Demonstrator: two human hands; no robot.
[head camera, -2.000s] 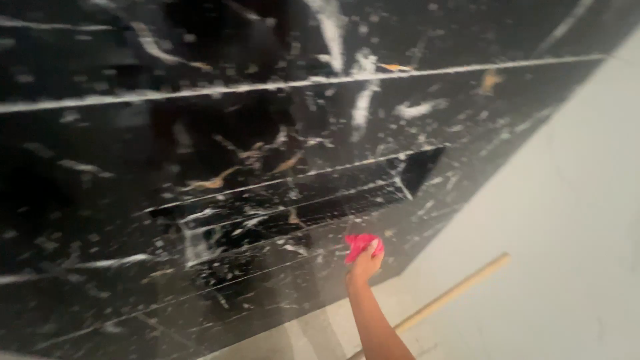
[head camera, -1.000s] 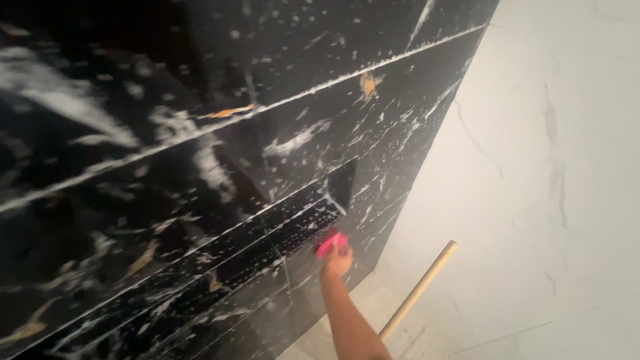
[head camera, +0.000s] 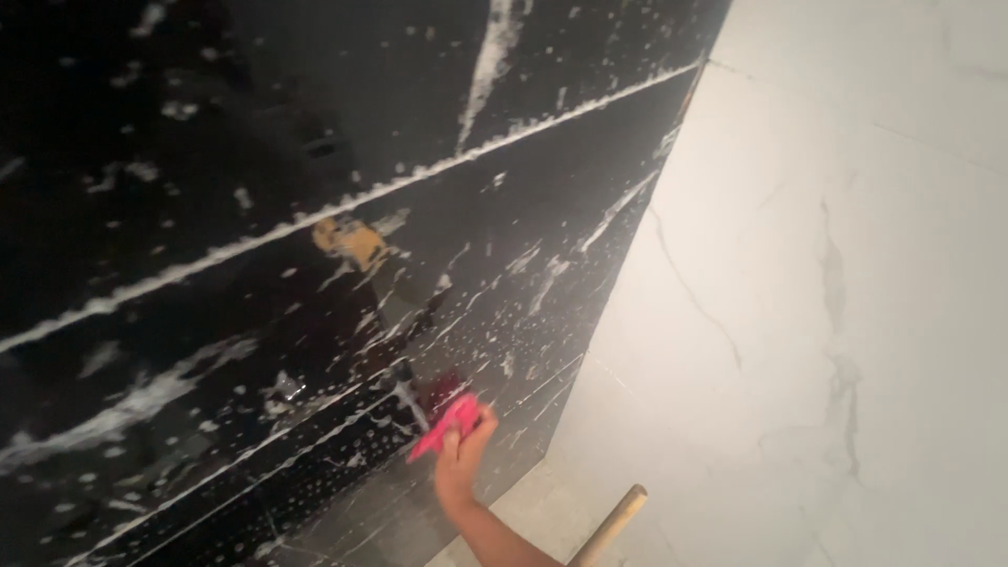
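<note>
My right hand (head camera: 465, 468) comes up from the bottom edge of the head view, its fingers closed on a bunched bright pink cloth (head camera: 450, 427). The cloth is at the black marble-look tile wall (head camera: 504, 213), beside the right end of a long recessed niche (head camera: 315, 453). Its dark pink reflection shows in the glossy tile. Pale specks and smears dot the wall, and a rough whitish joint line crosses it at a slant. My left hand is out of view.
A white marble-look wall (head camera: 756, 276) meets the black wall at a corner on the right. Low by that corner, a round wooden pole (head camera: 608, 526) rises from the bottom edge, in front of the pale floor (head camera: 531, 496).
The view has swung and closed in toward the right end of the niche. My right hand keeps hold of the pink cloth and stays near that end.
</note>
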